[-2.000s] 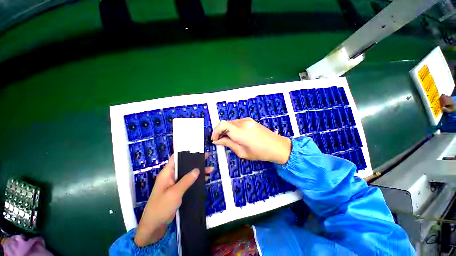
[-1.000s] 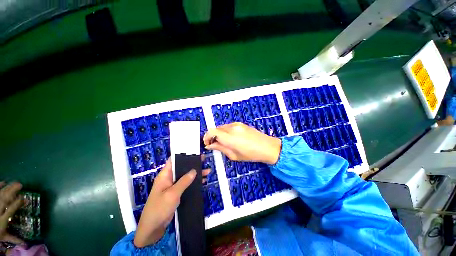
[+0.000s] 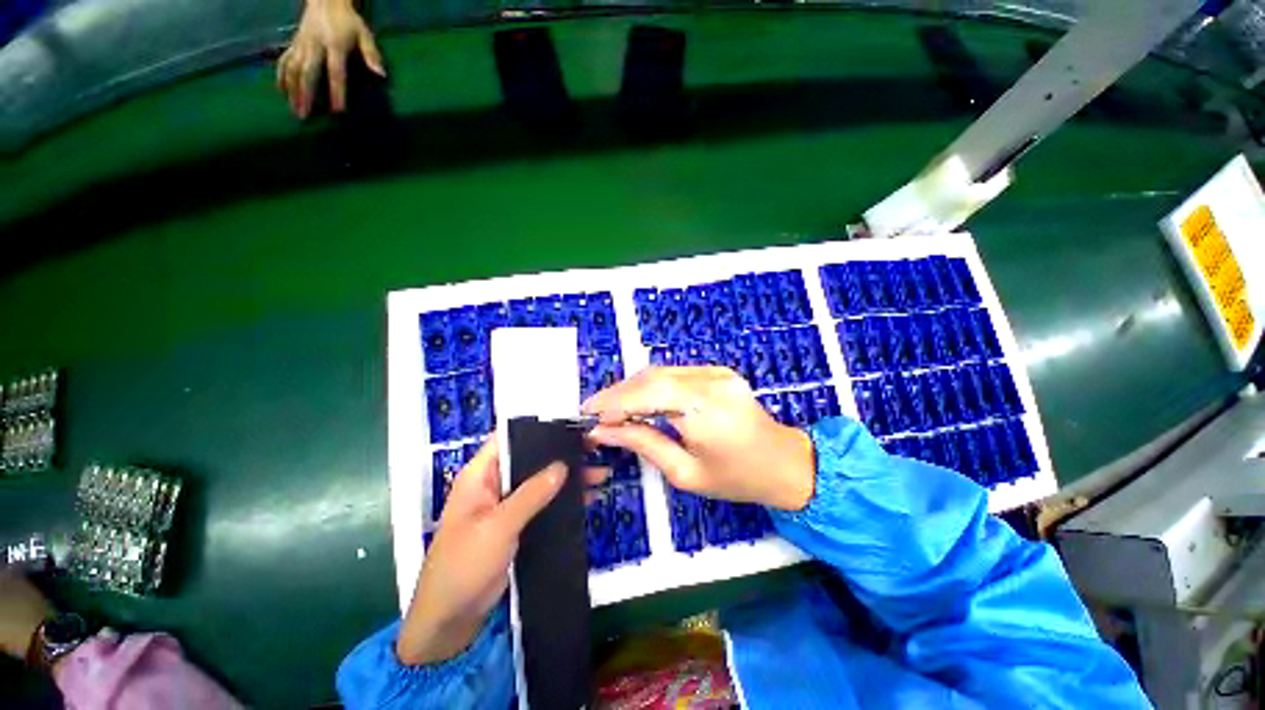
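Note:
My left hand (image 3: pixel 479 548) holds the black strip (image 3: pixel 551 569) upright over the tray, thumb on its face. The white backing (image 3: pixel 536 372) is bare at the strip's top end. My right hand (image 3: pixel 708 433) pinches a thin dark tool, likely tweezers (image 3: pixel 641 416), with its tip at the strip's upper right edge. Whether a pad is at the tip cannot be told. The white tray (image 3: pixel 404 416) lies below both hands. It holds rows of blue parts (image 3: pixel 923 340) in three blocks; my hands and the strip hide some of them.
Silvery-green panelled boards (image 3: pixel 125 527) lie at left, beside another person's pink sleeve (image 3: pixel 146 677). Another person's hand (image 3: pixel 329 56) is at the top over the green belt with dark items (image 3: pixel 531 70). A pale metal arm (image 3: pixel 1040 104) and a small white tray (image 3: pixel 1221 264) are at right.
The tool tip has moved from beside the strip, over the blue parts, to the strip's edge. A hand has appeared at the top. The tray shows farther right in view.

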